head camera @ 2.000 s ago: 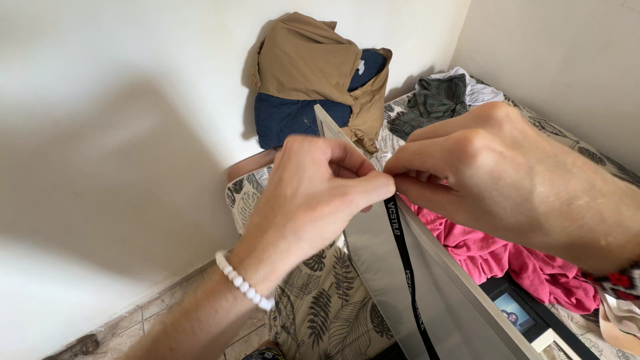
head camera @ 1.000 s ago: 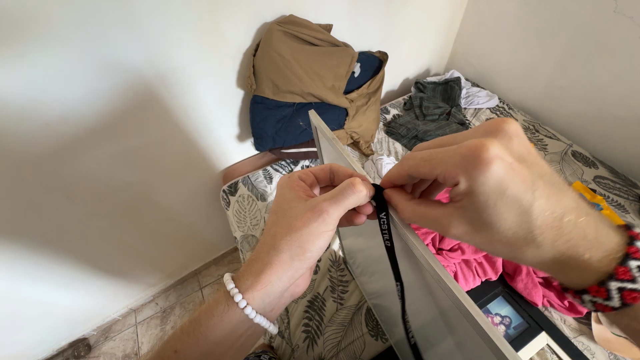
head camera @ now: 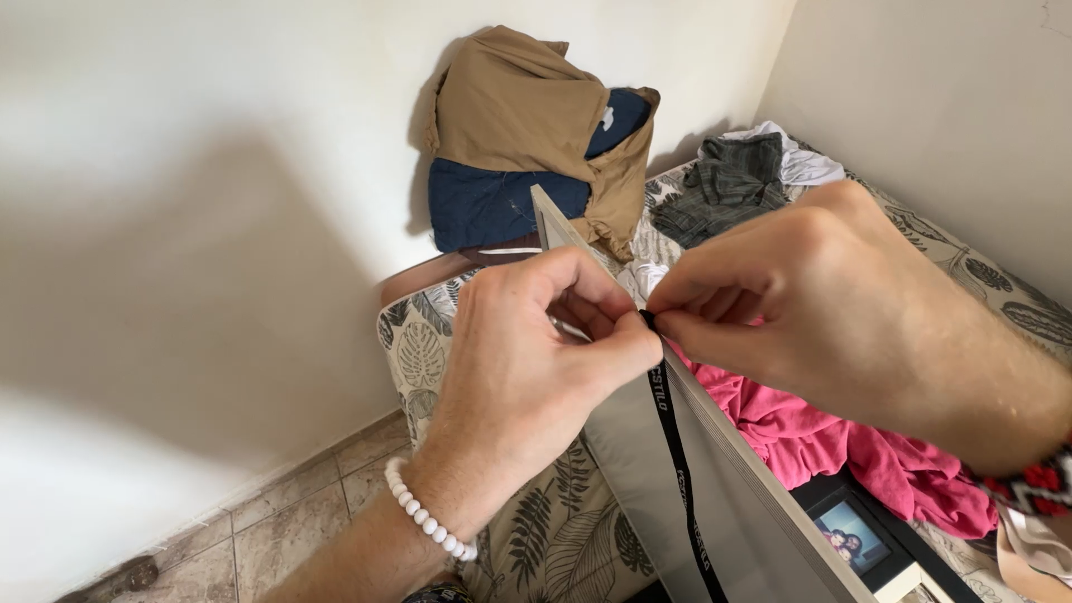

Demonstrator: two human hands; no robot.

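A black lanyard strap with white lettering [head camera: 682, 486] hangs down along a flat grey panel with a pale ridged edge [head camera: 737, 435]. My left hand [head camera: 544, 352], with a white bead bracelet at the wrist, pinches the strap's upper end between thumb and index finger, just above the panel's edge. Close beside it, my right hand [head camera: 779, 301] pinches the same black end from the right; a patterned red, black and white bracelet shows at that wrist. The fingertips nearly meet and hide most of the strap's end.
Behind stands a pile of tan and navy cloth [head camera: 519, 109] against the wall. The leaf-print mattress [head camera: 419, 352] bears dark green clothing [head camera: 729, 184], pink fabric [head camera: 804, 427] and a black photo frame [head camera: 888, 553]. Tiled floor [head camera: 293, 511] lies at lower left.
Both hands stay together at the panel's edge, with the strap still between them. The fingers have shifted slightly around its upper end.
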